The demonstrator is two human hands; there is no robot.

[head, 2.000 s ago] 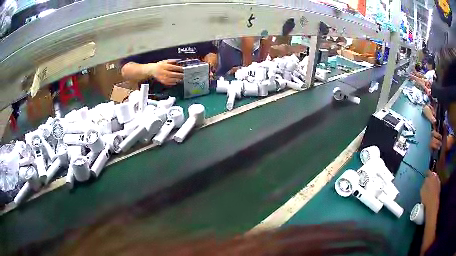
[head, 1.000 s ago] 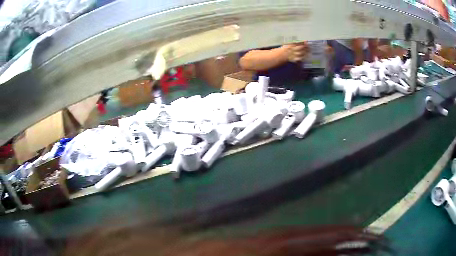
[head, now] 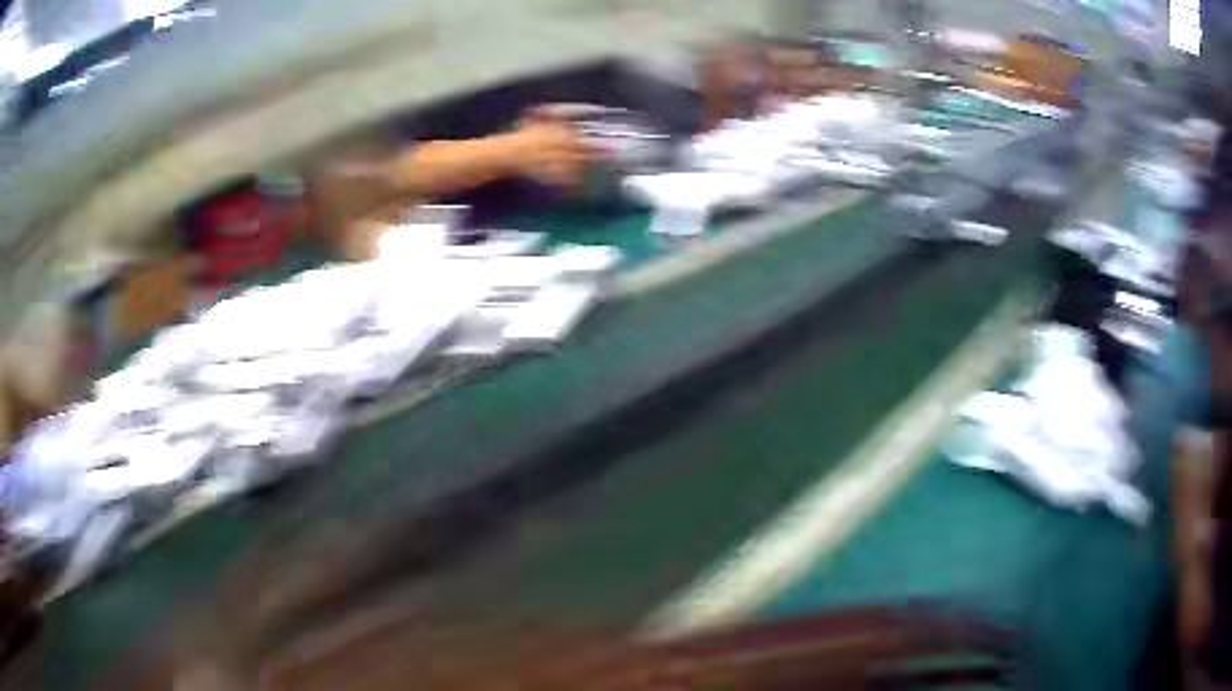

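The frame is strongly blurred. A large heap of white handheld fans [head: 297,331] lies across the belt at the left. A smaller group of white fans [head: 1054,425] lies on the green bench [head: 865,554] at the right. A white fan [head: 976,232] lies on the far part of the dark green conveyor belt [head: 649,473]. Neither of my hands can be made out. A brownish blur crosses the bottom edge, and I cannot tell what it is.
A worker's arm [head: 473,162] reaches over the far bench, beside a blurred greyish box [head: 622,135]. More white fans [head: 797,142] lie beyond it. A dark box [head: 1081,297] stands on the right bench. A pale beam [head: 338,81] crosses overhead. A person's arm [head: 1196,540] is at the right edge.
The view swung left, then back right, so the right bench and its fans show again and the carton at the far left has left the picture. Blur has increased.
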